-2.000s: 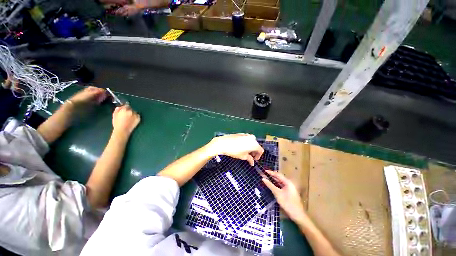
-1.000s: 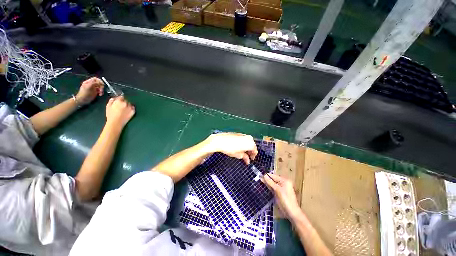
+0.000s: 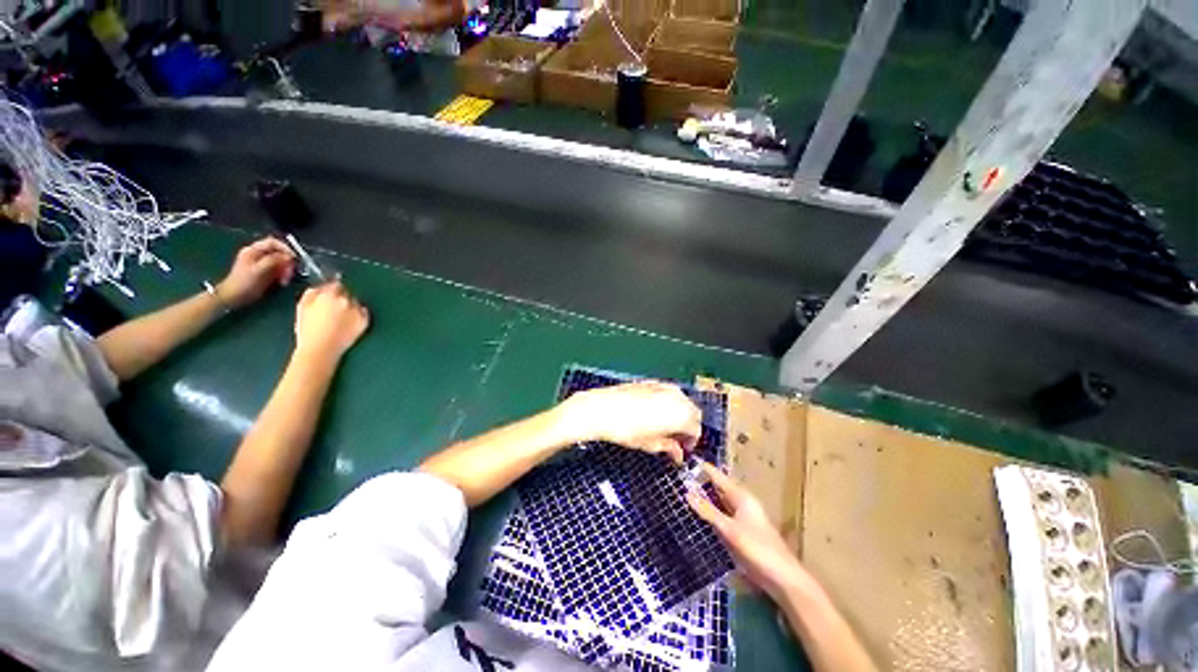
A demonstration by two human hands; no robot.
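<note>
A dark gridded sheet [image 3: 604, 525] lies tilted over other gridded sheets [image 3: 709, 630] on the green bench. The lower sheets show pale strips. My left hand [image 3: 644, 418] reaches over the sheet's upper right part, its fingers bent down and fingertips hidden. My right hand [image 3: 738, 523] is at the sheet's right edge, thumb and fingers pinched on a small, partly pale piece [image 3: 692, 475]. The fingertips of both hands meet there. The piece is too small and blurred to identify.
A conveyor belt [image 3: 565, 236] carries black cylinders [image 3: 1080, 397], one partly behind a white post [image 3: 920, 250]. Cardboard [image 3: 907, 525] and a white strip of round parts [image 3: 1058, 565] lie right. At left, a neighbour's hands [image 3: 329, 319] hold a thin stick near white cables [image 3: 92, 197].
My hands stay close together over the sheet, with the fingertips now nearer each other. A black cylinder on the belt has moved right, partly behind the post; the others also moved right.
</note>
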